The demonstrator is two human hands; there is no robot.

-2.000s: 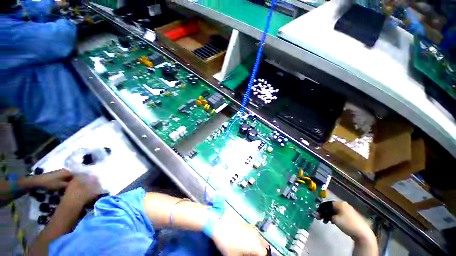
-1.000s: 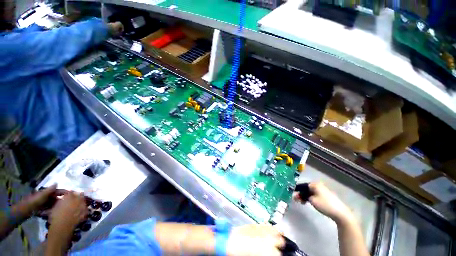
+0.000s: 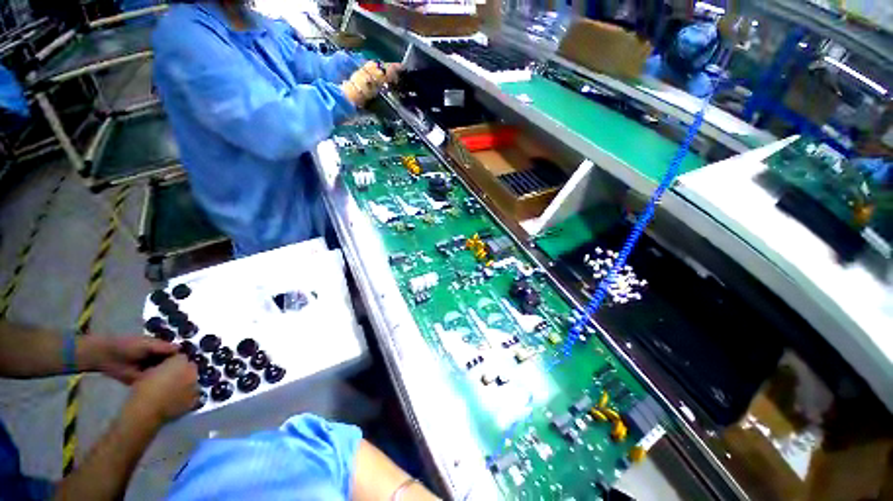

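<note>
Neither of my hands shows. My left sleeve and bare forearm enter at the bottom edge, and the hand is cut off below. A large green circuit board (image 3: 490, 338) lies on the conveyor in front of me, with white patches, yellow-orange parts and a round black part (image 3: 526, 295). Its near end runs to the bottom edge. A second green board (image 3: 403, 201) lies beyond it, end to end. A blue coiled cord (image 3: 641, 223) hangs across the view over the near board.
At left, another person's two hands work over black round parts (image 3: 222, 356) on a white tray (image 3: 318, 338). A worker in blue stands beyond. Metal rails (image 3: 384, 328) flank the boards. At right are a black bin (image 3: 690, 328) with small white parts (image 3: 615, 275) and open cardboard boxes (image 3: 857, 455).
The view has swung left and up. My two hands, earlier at the near board's end with black things in them, have left the picture. The boards now lie nearly end to end.
</note>
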